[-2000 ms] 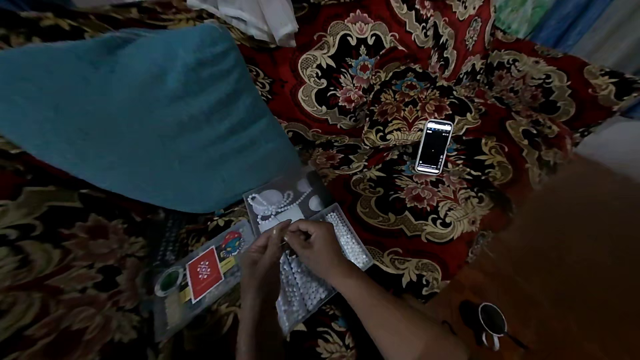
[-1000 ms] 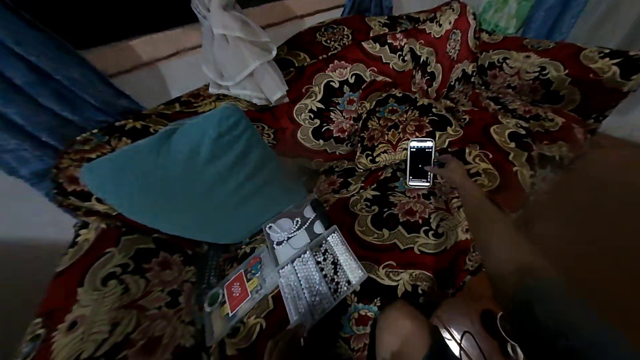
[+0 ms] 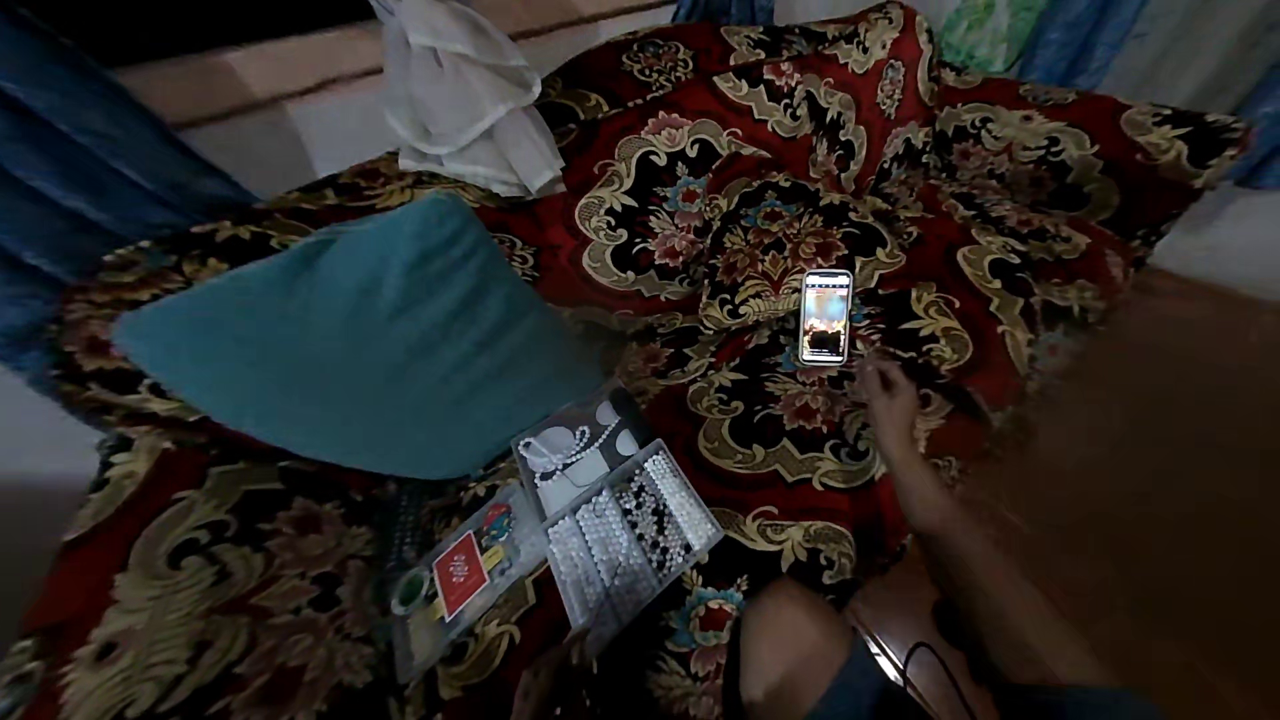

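Note:
My right hand [image 3: 886, 388] is just below and to the right of a lit smartphone [image 3: 825, 318] that lies on the red floral cover; its fingers look curled, but the dim light hides whether they hold anything. At the bottom, my left hand [image 3: 550, 680] is dark and blurred near the lower corner of a compartment box of white beads [image 3: 605, 545]. One section of that box has dark gaps among its beads. Behind it lies a grey panel [image 3: 580, 450] showing a bead strand. To the left, a clear plastic case [image 3: 470, 580] holds a red card [image 3: 460, 573] and small items.
A teal cushion [image 3: 360, 340] lies behind the boxes at left. White sheer cloth [image 3: 470, 95] hangs at the back, and blue curtains [image 3: 90, 130] hang at far left. The patterned cover [image 3: 780, 420] has folds. My knee [image 3: 790, 640] and a dark cable [image 3: 940, 665] are at the bottom.
Two seconds ago both hands were together over the bead box; my right hand has since gone to the phone and now sits just below it. The phone's screen has turned from dark to a bright picture.

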